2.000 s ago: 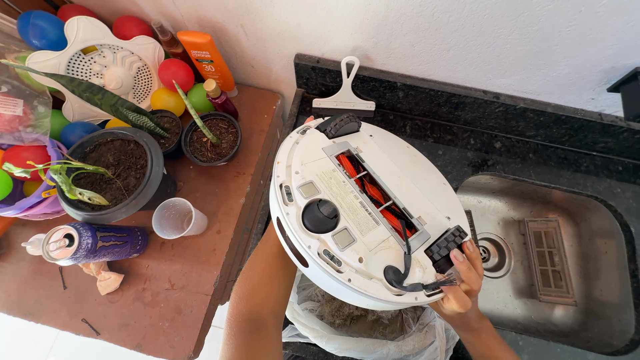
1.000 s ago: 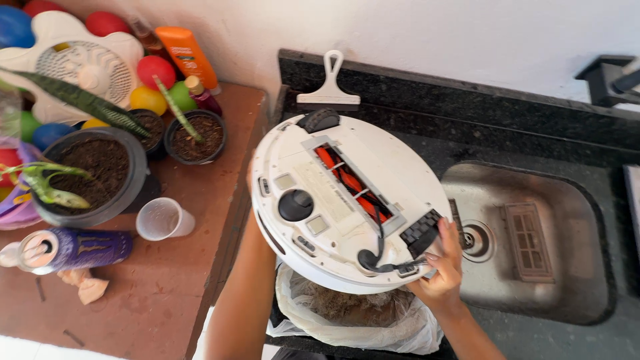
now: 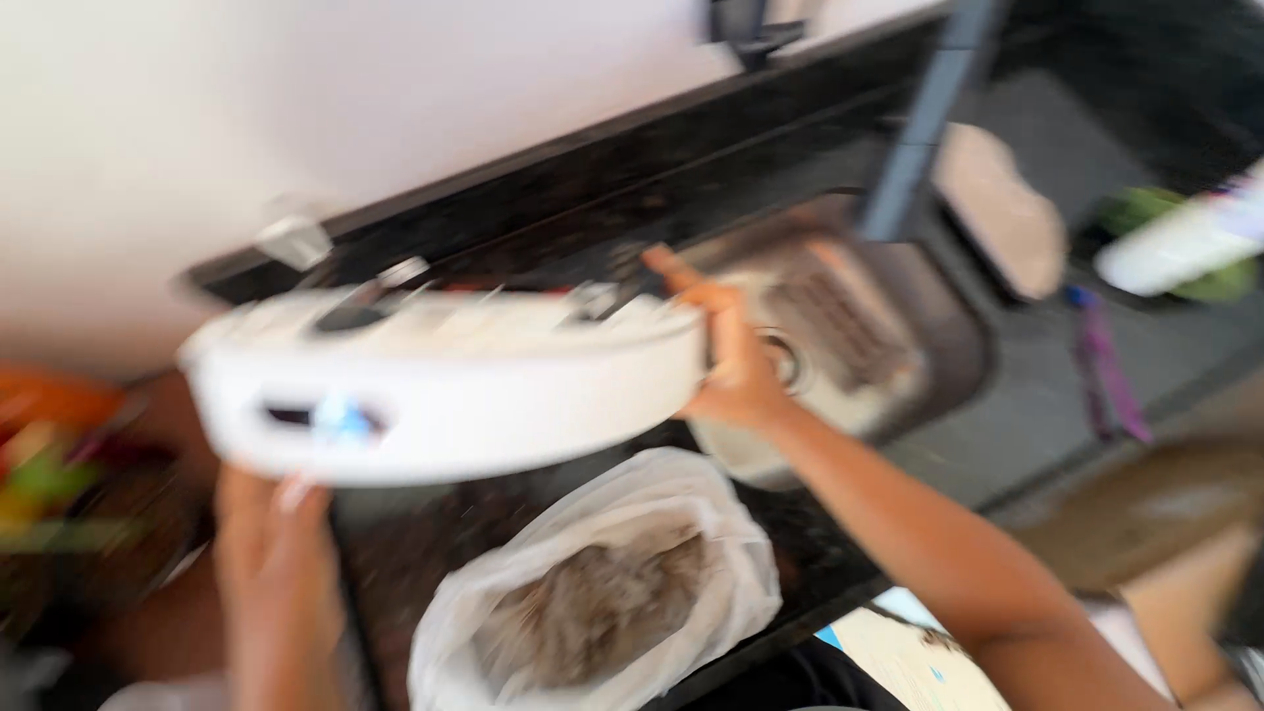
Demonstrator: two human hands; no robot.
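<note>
A white robot vacuum cleaner (image 3: 464,395) is held over the black stone counter, its side wall facing me and its underside up. My left hand (image 3: 272,523) supports it from below at the left end. At the right end my right hand (image 3: 726,351) grips the rim, with fingers over the edge. Below it, a bin lined with a white plastic bag (image 3: 454,632) holds grey-brown dust and hair (image 3: 602,602). The view is blurred, so the brush and wheels are hard to make out.
Behind my right hand is a steel sink (image 3: 889,395) with a rectangular filter-like part (image 3: 839,316) in it. A grey faucet (image 3: 918,128) rises beyond. Farther right lie a pinkish pad (image 3: 1002,207), a white bottle (image 3: 1185,242) and a purple strip (image 3: 1111,370). Blurred plants and balloons stand left.
The robot vacuum has been tilted, so its side wall now faces me where its underside did before. Both hands still hold it. The view has swung right and rotated.
</note>
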